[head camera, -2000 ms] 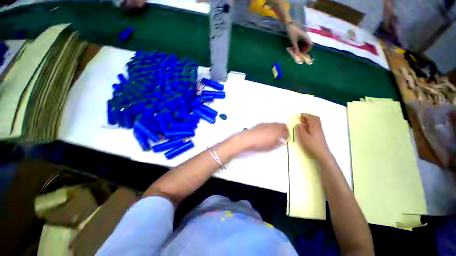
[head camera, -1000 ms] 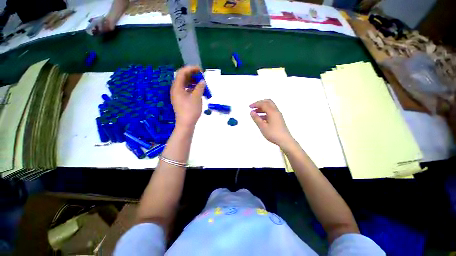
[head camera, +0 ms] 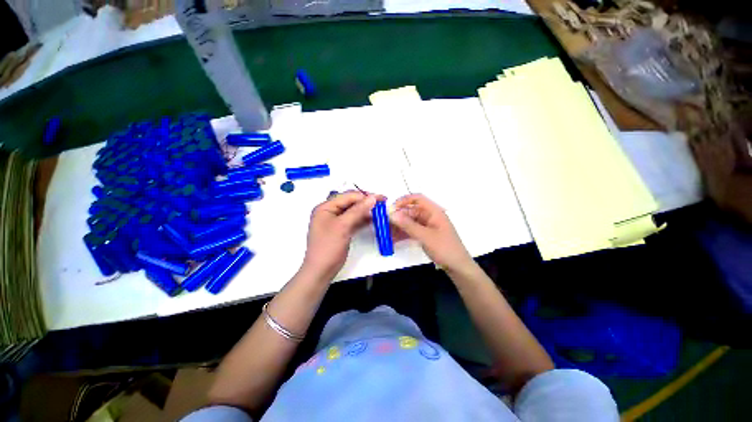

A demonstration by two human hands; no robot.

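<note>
A blue battery cell (head camera: 383, 228) is upright in the view between my two hands, over the front part of the white sheet. My left hand (head camera: 336, 227) pinches its upper end, where a thin dark lead wire (head camera: 360, 189) sticks out. My right hand (head camera: 428, 228) has its fingertips at the cell's upper right side; whether they hold something small is too blurred to tell. A large pile of blue cells (head camera: 165, 194) lies to the left. A single cell (head camera: 307, 172) lies beyond my left hand, with a dark round pad (head camera: 287, 187) beside it.
Pale yellow sheets (head camera: 569, 165) lie stacked at the right, and more stand at the far left edge (head camera: 18, 247). A grey post (head camera: 224, 70) rises behind the pile. The green conveyor belt (head camera: 371, 58) carries a few blue cells. A yellow piece (head camera: 396, 96) lies at the belt's edge.
My left hand has come back from beside the pile with a cell, and my right hand has met it there. Earlier both hands were over a yellow strip. The view has shifted to the right.
</note>
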